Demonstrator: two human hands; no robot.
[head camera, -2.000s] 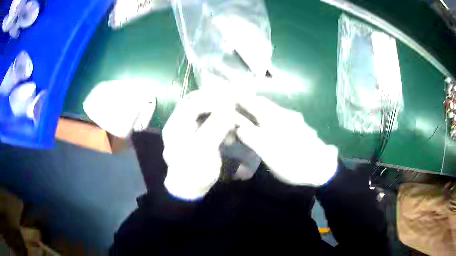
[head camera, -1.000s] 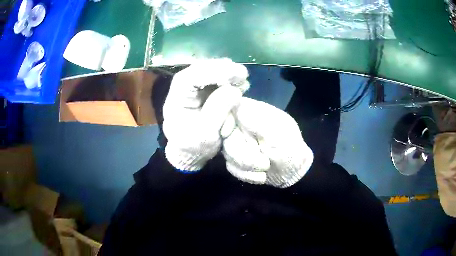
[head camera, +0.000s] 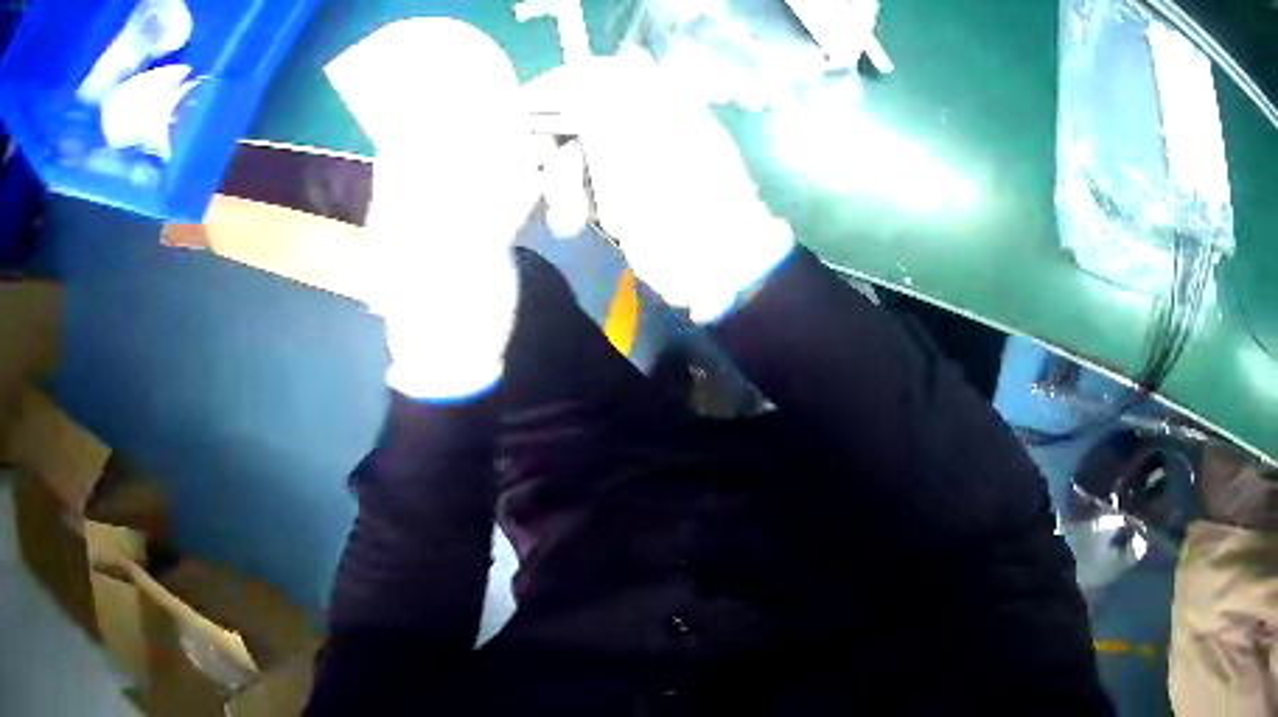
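My left hand (head camera: 446, 280), in a white glove blown out by glare, is upright at the bench's front edge. A smooth white shape (head camera: 407, 70), probably the white plastic housing, runs into its upper end; whether the hand holds it or only overlaps it, I cannot tell. My right hand (head camera: 680, 196), also gloved and glaring, reaches in from the right, its fingers near the left hand. A small pale piece or fingertip (head camera: 564, 189) shows between them. A white strip-like part (head camera: 572, 25) lies just above the hands. The finger details are lost in glare.
A blue bin (head camera: 245, 105) with white parts (head camera: 147, 105) is at upper left. An open carton (head camera: 287, 241) is under the green bench (head camera: 925, 168). A clear bag (head camera: 1142, 140) with black strands (head camera: 1184, 315) lies at right. More cartons (head camera: 140, 574) are at lower left.
Both hands have moved up from over the lap to the bench edge, the left one also leftward. The view has shifted and tilted. The white housing no longer shows separately from the left hand.
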